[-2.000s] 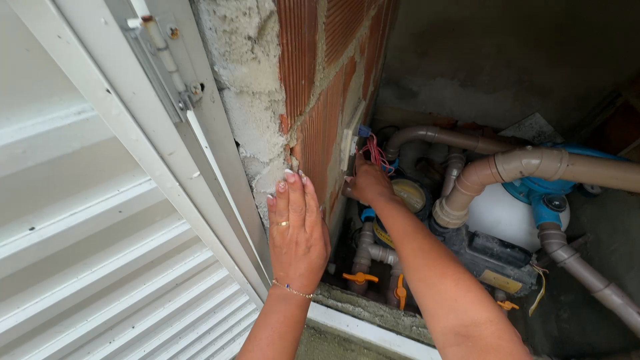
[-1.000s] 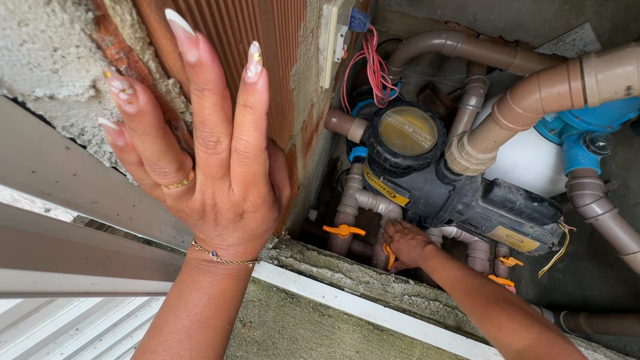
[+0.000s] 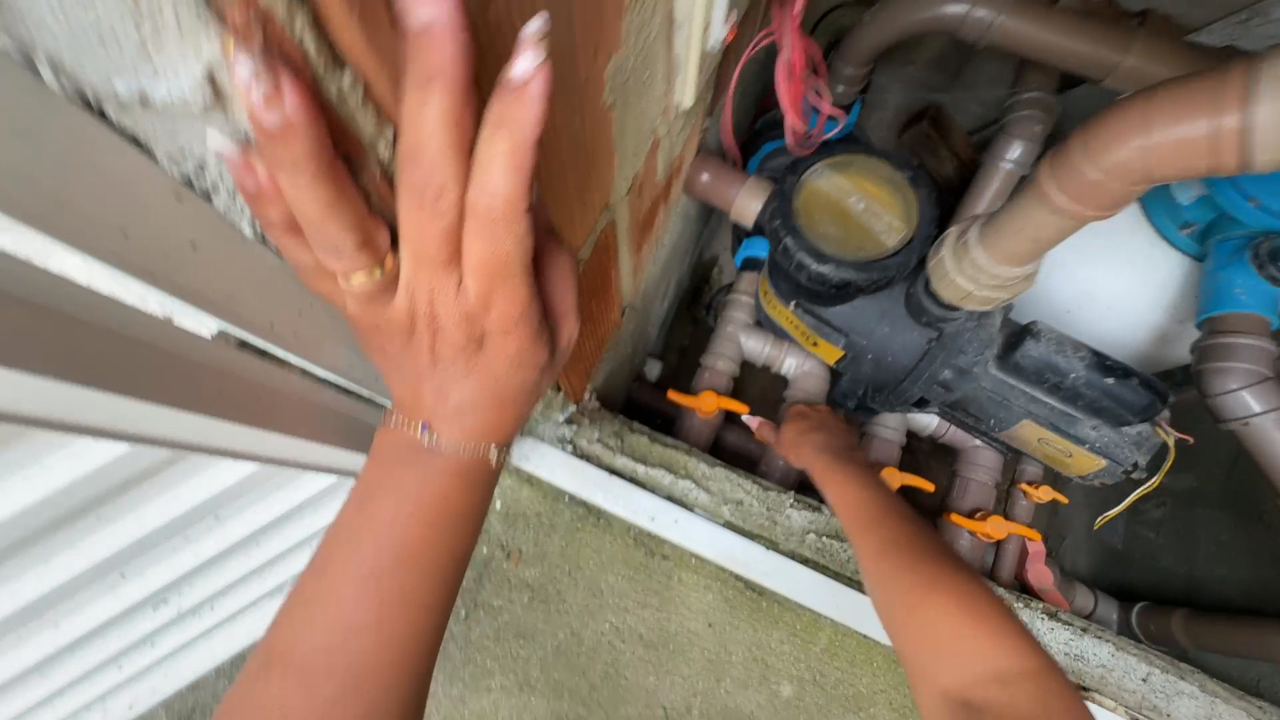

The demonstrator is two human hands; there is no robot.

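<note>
My left hand (image 3: 450, 260), with a ring and a thin bracelet, is spread against the brick wall (image 3: 570, 180) at the pit's corner. My right hand (image 3: 815, 440) reaches down among the brown pipes below the black pool pump (image 3: 900, 340). It is over the place of a valve handle that it hides; whether the fingers grip it cannot be told. Just left of its fingertips is an orange valve handle (image 3: 707, 403). To the right are further orange handles (image 3: 907, 480), (image 3: 993, 527)-like in shape, on short pipes. A yellowish round lid (image 3: 855, 207) tops the pump's strainer.
A thick brown pipe (image 3: 1130, 150) crosses the upper right beside a white tank (image 3: 1100, 285) with blue fittings. Pink wires (image 3: 795, 80) hang above the pump. A rough concrete ledge (image 3: 690, 480) edges the pit; a white louvred door (image 3: 150, 560) stands at the left.
My right hand has left the wires by the wall and gone down to the valves under the pump. My left hand stays at the wall. The view has moved closer to the pump.
</note>
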